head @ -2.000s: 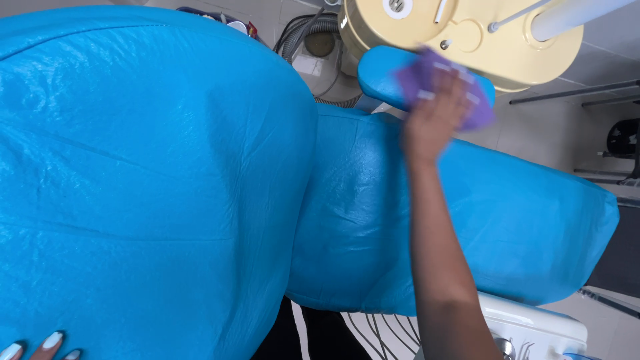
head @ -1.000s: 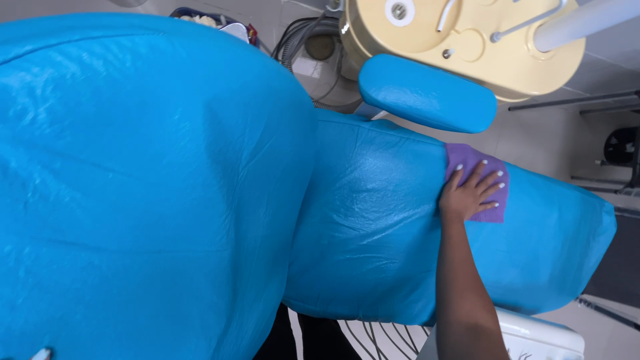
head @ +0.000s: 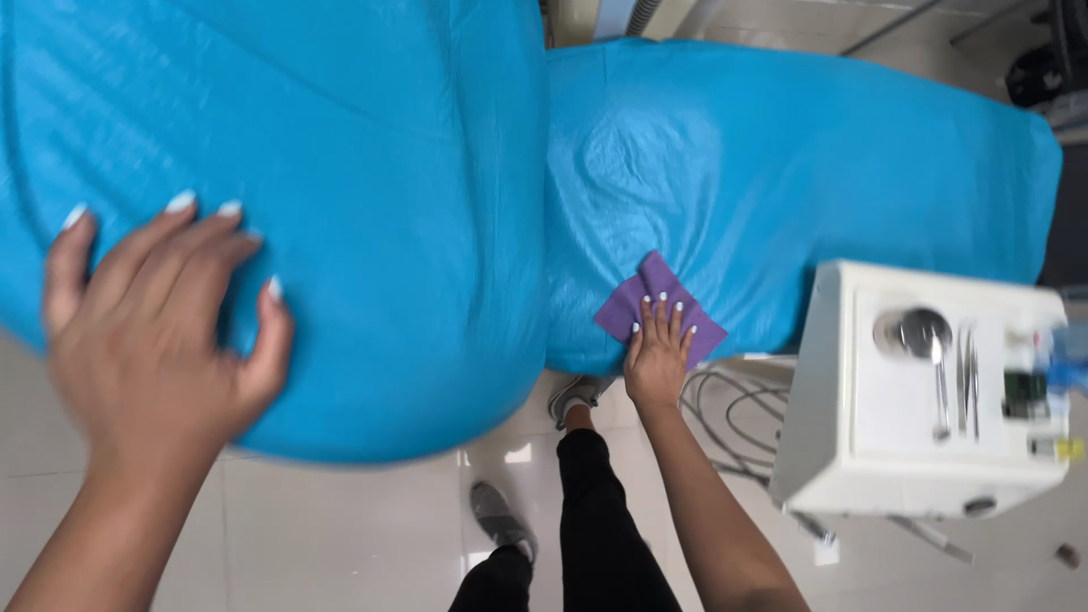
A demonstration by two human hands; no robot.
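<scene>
A dental chair in a shiny blue cover [head: 816, 161] spans the view, its backrest at the left and its seat and leg part at the right. My right hand [head: 660, 357] presses a purple cloth [head: 627, 304] flat against the near edge of the seat, fingers spread on top of it. At the left, my left hand [head: 157, 323] is over the near part of the blue backrest with its fingers apart and nothing in it; whether it touches the cover is not clear.
A white dental unit [head: 816, 399] at the right carries a round metal dish [head: 925, 333], tweezers [head: 969, 382] and small blurred items. Grey hoses [head: 722, 425] hang beside it. Below, my shoes [head: 501, 514] stand on the tiled floor. Black equipment [head: 1037, 75] is at the upper right.
My right hand has moved the purple cloth from the leg part to the seat's near edge. My left hand has come further into view. The view has shifted toward the near side.
</scene>
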